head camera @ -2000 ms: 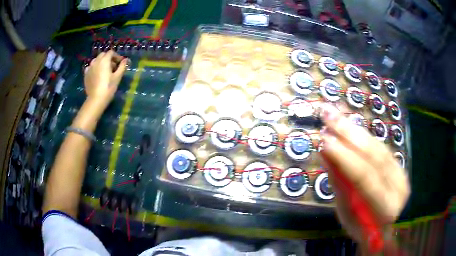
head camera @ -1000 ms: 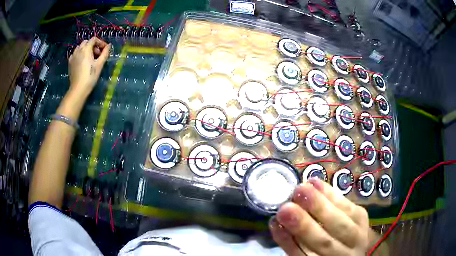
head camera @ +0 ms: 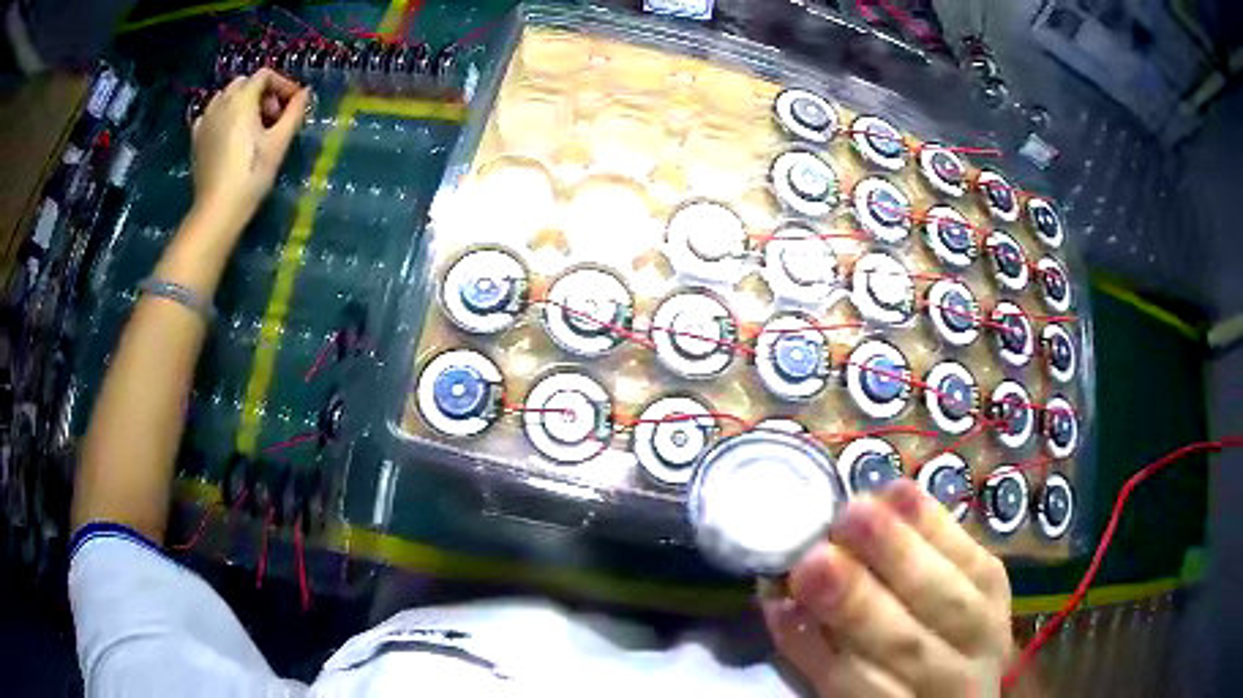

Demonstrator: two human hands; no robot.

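My right hand (head camera: pixel 900 600) holds a speaker driver (head camera: pixel 766 502) by its edge, bright silver face up, above the front edge of the main blister tray (head camera: pixel 450 205). The tray holds rows of discs with white rings, dark or blue centres and red wires; its back left pockets show bare tan. A red cable (head camera: pixel 1111 532) runs to my right hand; the probe itself cannot be seen. My left hand (head camera: pixel 248 137) is at the back of the slotted blister tray (head camera: pixel 225 307), fingertips pinched beside a row of discs on edge; whether it grips one is unclear.
More discs stand on edge in the slotted tray's front and right slots. Stacked filled trays (head camera: pixel 68 225) are at the far left. Rear blister trays (head camera: pixel 818 34) lie behind the main tray. Yellow tape (head camera: pixel 600 584) crosses the green mat in front.
Two seconds ago my right hand was blurred over the main tray; it then came to the front edge with the silver disc face showing. My left hand stays at the slotted tray's back.
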